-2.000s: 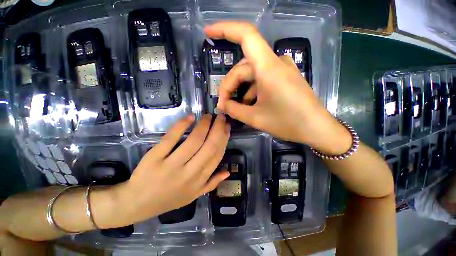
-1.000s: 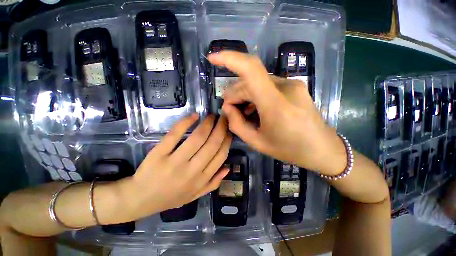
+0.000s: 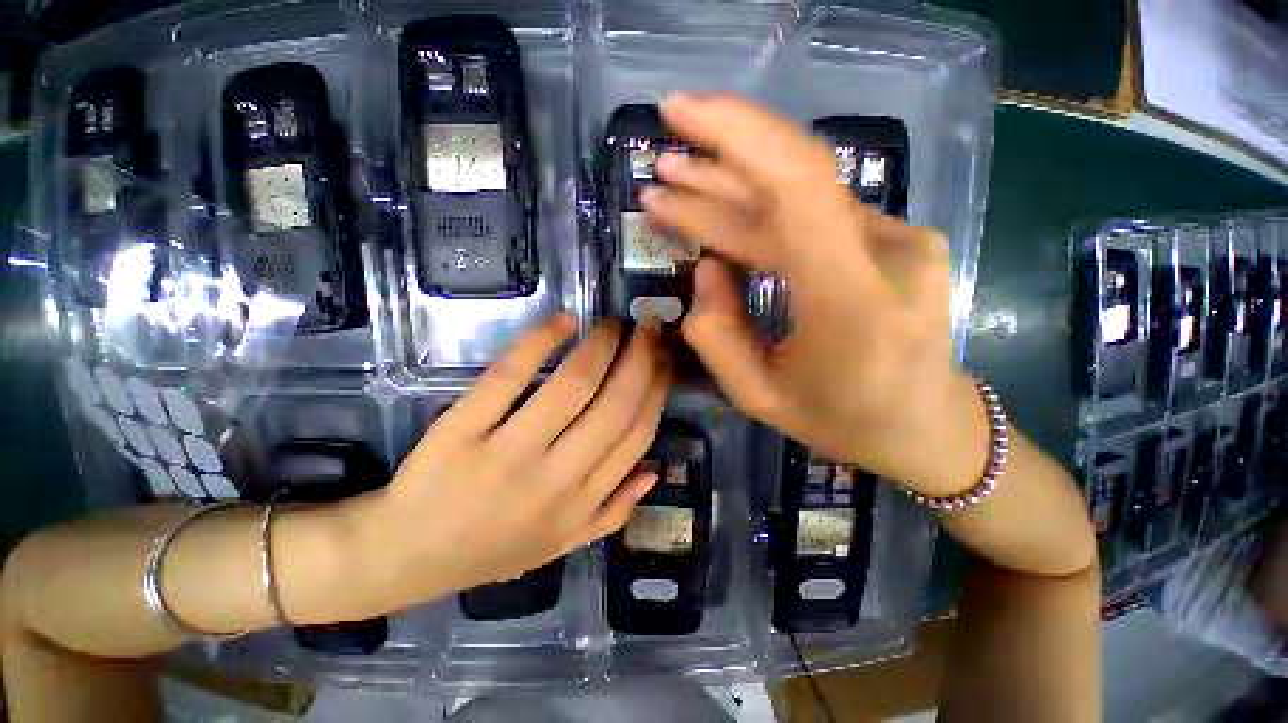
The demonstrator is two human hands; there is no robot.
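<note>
A black phone housing [image 3: 653, 198] lies in the upper row of the clear blister tray [image 3: 975, 85], with a silvery rectangle mid-body. A grey-white oval pad [image 3: 656, 308] sits on its lower part. My left hand [image 3: 530, 459] lies flat, its fingertips at the housing's lower end, partly hiding it. My right hand [image 3: 826, 269] is over the housing's right side with its fingers spread and nothing seen in them. Two lower-row housings [image 3: 660, 544] also carry oval pads. A sheet of ovals [image 3: 156, 431] lies at the tray's left.
Other black housings [image 3: 466, 156] sit in the tray pockets. A second blister tray [image 3: 1201, 233] of housings is at the right on the dark green bench [image 3: 1038, 325]. A cardboard edge [image 3: 1081, 99] and white paper [image 3: 1222, 71] are at the upper right. Grey fabric shows at the right edge.
My right thumb and fingers have parted and moved off the housing's lower part. The oval pad there is now visible. My left hand has barely moved.
</note>
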